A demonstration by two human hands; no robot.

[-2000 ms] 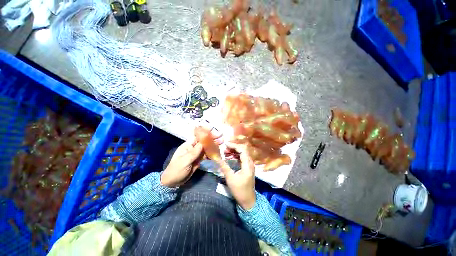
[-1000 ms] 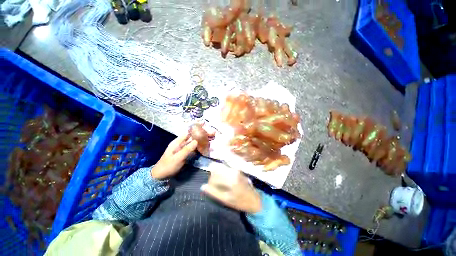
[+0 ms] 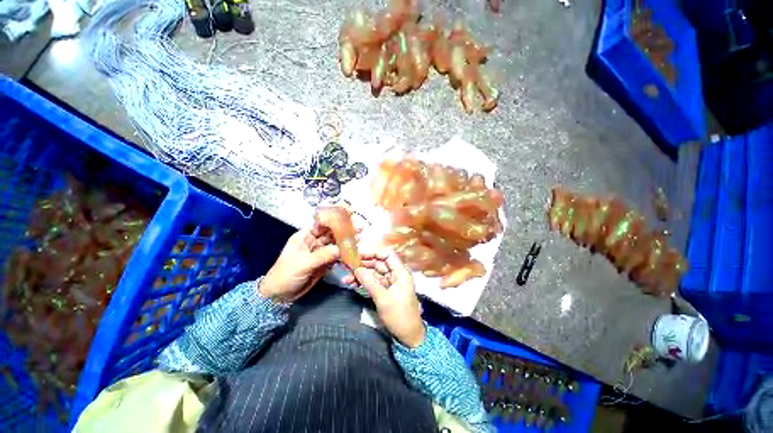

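My left hand point(image 3: 297, 264) holds one translucent orange-brown piece point(image 3: 341, 233) by its side, above my lap at the table edge. My right hand point(image 3: 393, 293) has its thumb and fingers on the lower end of the same piece. Whether the right hand holds anything else is hidden by its fingers. A heap of like pieces point(image 3: 441, 211) lies on the white sheet point(image 3: 476, 298) just beyond my hands. Dark round discs point(image 3: 332, 172) lie in a cluster left of the heap.
Cord hanks point(image 3: 203, 110) lie left. Another heap point(image 3: 407, 51) lies at the back, a row of pieces point(image 3: 614, 237) right, with a small black tool point(image 3: 528, 263) and a white tub point(image 3: 681, 337). A large blue crate point(image 3: 174, 228) is left, a blue tray point(image 3: 585, 406) below right.
The right hand, blurred and apart from the piece a second ago, is back at its lower end. The piece now points down towards the right hand. The left hand still holds it.
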